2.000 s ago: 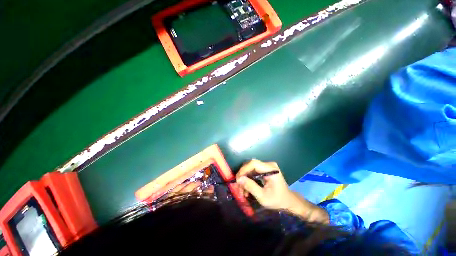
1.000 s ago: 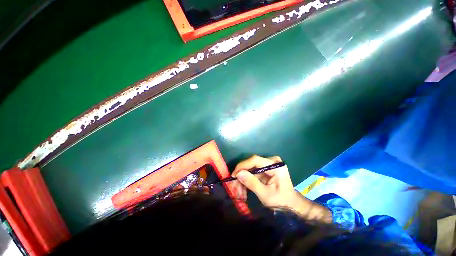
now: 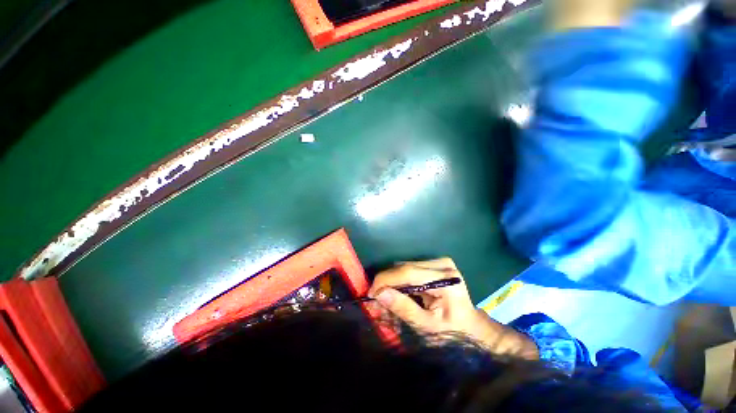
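Observation:
A red-orange foam tray point(image 3: 270, 281) lies on the glossy dark-green bench at the lower middle, with a dark open tablet point(image 3: 311, 292) in it. Dark hair hides most of both. A small amber part point(image 3: 325, 285) shows at the tablet's corner. My right hand point(image 3: 428, 302) holds slim black tweezers point(image 3: 432, 285) like a pen at the tray's right edge. The tweezers point left over the edge towards the tablet corner; their tips are too small to make out. My left hand is not visible.
Another red-framed tablet point(image 3: 323, 31) lies on the green belt, behind the chipped brown-and-white rail point(image 3: 266, 121). Red trays point(image 3: 50, 339) stand at the lower left. Another person's blue sleeve point(image 3: 589, 161) reaches over the bench at the right. A small white scrap point(image 3: 307, 138) lies on the bench.
The other person's blue-sleeved arm has come in over the bench at the right. The belt tablet and left-hand trays have shifted in view. My right hand keeps the tweezers at the tray's corner.

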